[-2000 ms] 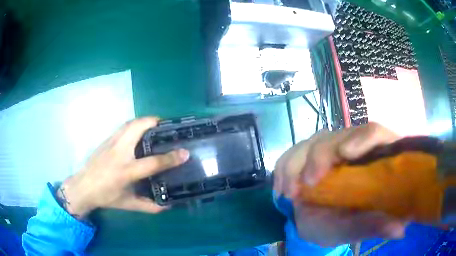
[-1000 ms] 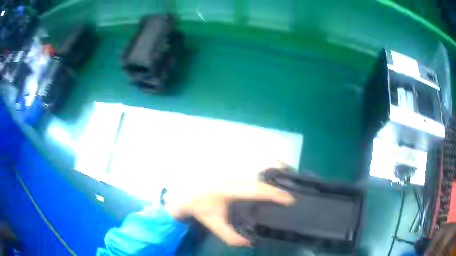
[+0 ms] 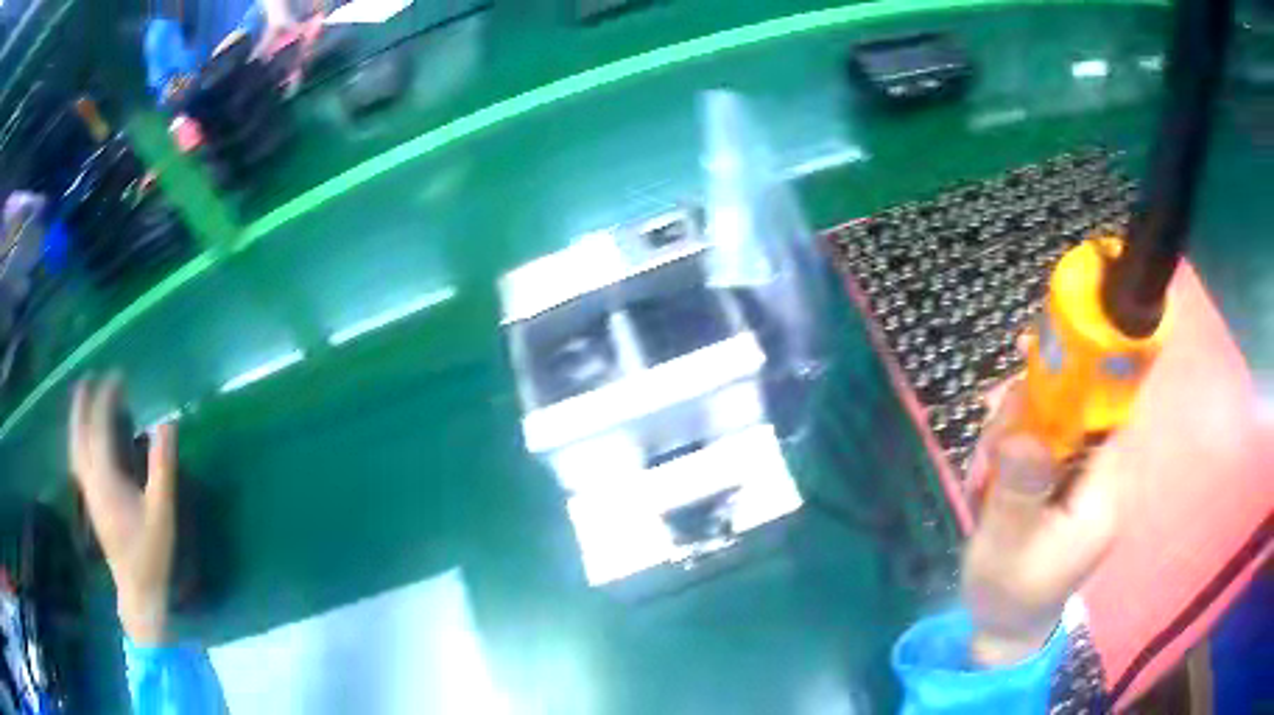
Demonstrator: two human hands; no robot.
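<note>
My right hand (image 3: 1027, 538) is at the right, closed around the orange electric screwdriver (image 3: 1093, 349), whose black end points up. My left hand (image 3: 126, 510) is at the far left, blurred, with its fingers apart. A dark shape (image 3: 189, 538) lies just beside and behind it; I cannot tell if they touch. The white and black screw feeder (image 3: 650, 370) stands in the middle between my hands.
The red-pink tray (image 3: 1174, 517) with rows of small parts is at the right. A clear plastic bag (image 3: 762, 238) is beside the feeder. A white sheet (image 3: 356, 657) lies at the lower left. A black housing (image 3: 908, 67) lies at the far side. People show at the upper left.
The view has swung, so the feeder is now central. My left hand is off the housing it was on, which is not clearly seen now. The screwdriver now stands upright in my right hand.
</note>
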